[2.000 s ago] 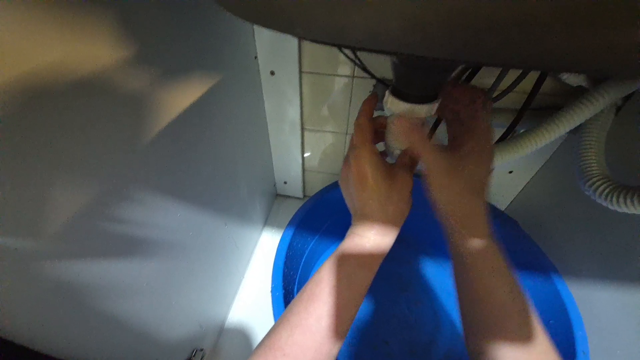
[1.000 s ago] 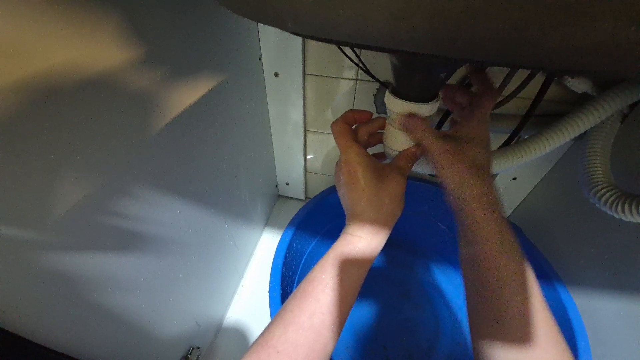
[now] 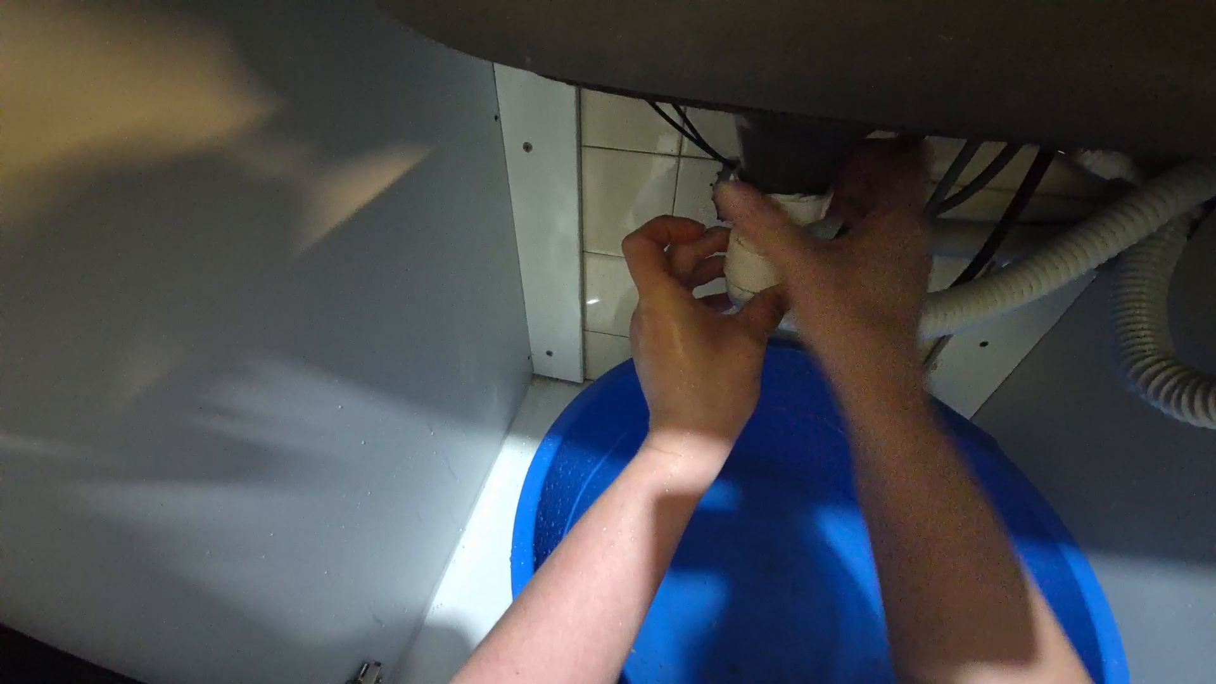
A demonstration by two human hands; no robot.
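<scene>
Under the dark underside of a sink basin (image 3: 798, 57), a white plastic drain fitting (image 3: 750, 268) hangs below a dark drain outlet (image 3: 793, 152). My left hand (image 3: 698, 323) grips the fitting's lower part, thumb in front and curled fingers at its left side. Higher up, my right hand (image 3: 845, 247) is around the upper part of the fitting, its thumb across the front; it is blurred, and its fingers are in shadow behind. A white corrugated drain hose (image 3: 1054, 252) runs off to the right from behind my right wrist.
A large blue plastic basin (image 3: 525, 532) stands on the cabinet floor below both hands. The grey cabinet side wall (image 3: 237, 380) rises at the left. Black hoses (image 3: 1012, 214) pass in front of the tiled wall (image 3: 622, 204). A second loop of corrugated hose (image 3: 1145, 332) hangs at the right.
My right hand has shifted about the top of the white fitting, its thumb now higher and farther left than one second ago. My left hand stays at the lower part.
</scene>
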